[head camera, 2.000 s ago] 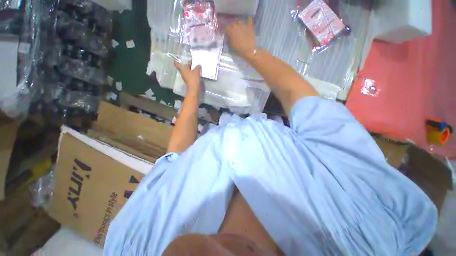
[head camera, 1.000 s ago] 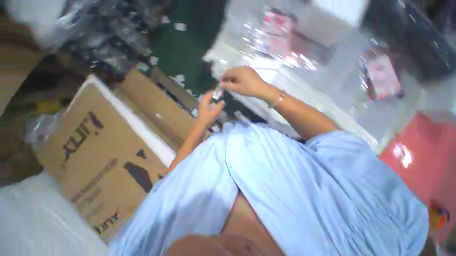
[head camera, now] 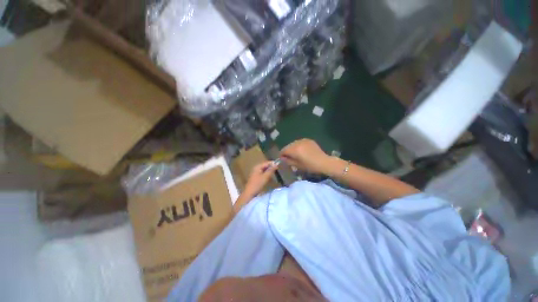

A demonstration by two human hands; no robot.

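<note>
My left hand (head camera: 258, 180) and my right hand (head camera: 305, 157) meet in front of my body, near the edge of the green bench (head camera: 336, 127). Their fingertips pinch a small whitish piece (head camera: 275, 163) between them. It is too small and blurred to name surely; it may be a label or its backing. Small white stickers (head camera: 318, 110) lie scattered on the green bench top beyond my hands.
Stacked film-wrapped black bars (head camera: 295, 65) stand ahead. A printed brown carton (head camera: 183, 218) is at left, with a brown cardboard sheet (head camera: 82, 94) farther left. A white foam block (head camera: 460, 88) and a pink-printed bag (head camera: 485, 227) are at right.
The view has swung left. My hands left the pink-printed bag and white leaflet, came together near my body, and still hold the small piece. The red sheet is out of view.
</note>
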